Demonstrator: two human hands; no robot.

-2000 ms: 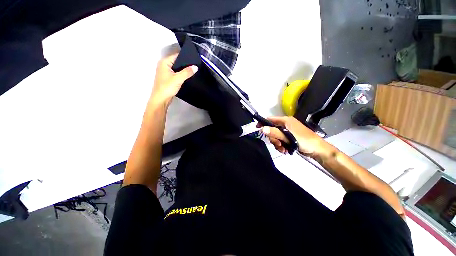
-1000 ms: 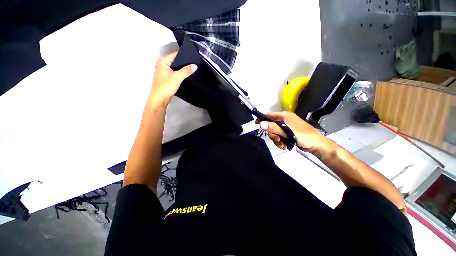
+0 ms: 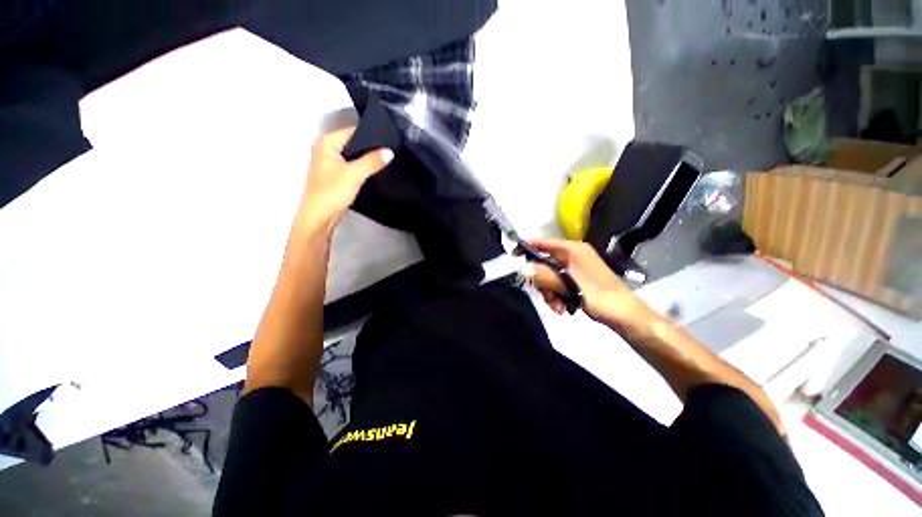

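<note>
My left hand (image 3: 332, 182) pinches a folded edge of the dark cloth (image 3: 415, 192) near the middle of the view, thumb on top. My right hand (image 3: 581, 281) holds the black handles of the shears (image 3: 497, 214). The silver blades point up and left along the cloth's right edge and are blurred, so how far they are open is unclear. Checked cloth (image 3: 445, 91) lies just beyond the blades. More dark cloth (image 3: 283, 40) lies along the far side.
A yellow disc (image 3: 576, 202) rests against a black boxy object (image 3: 639, 197) at the table's right side. White table surface (image 3: 131, 263) or paper is at left. Black trimmings (image 3: 167, 429) lie on the floor at lower left. A cardboard box (image 3: 829, 227) stands at right.
The shear blades are blurred and look closer together than before. The view has shifted slightly. My left hand keeps its hold on the cloth.
</note>
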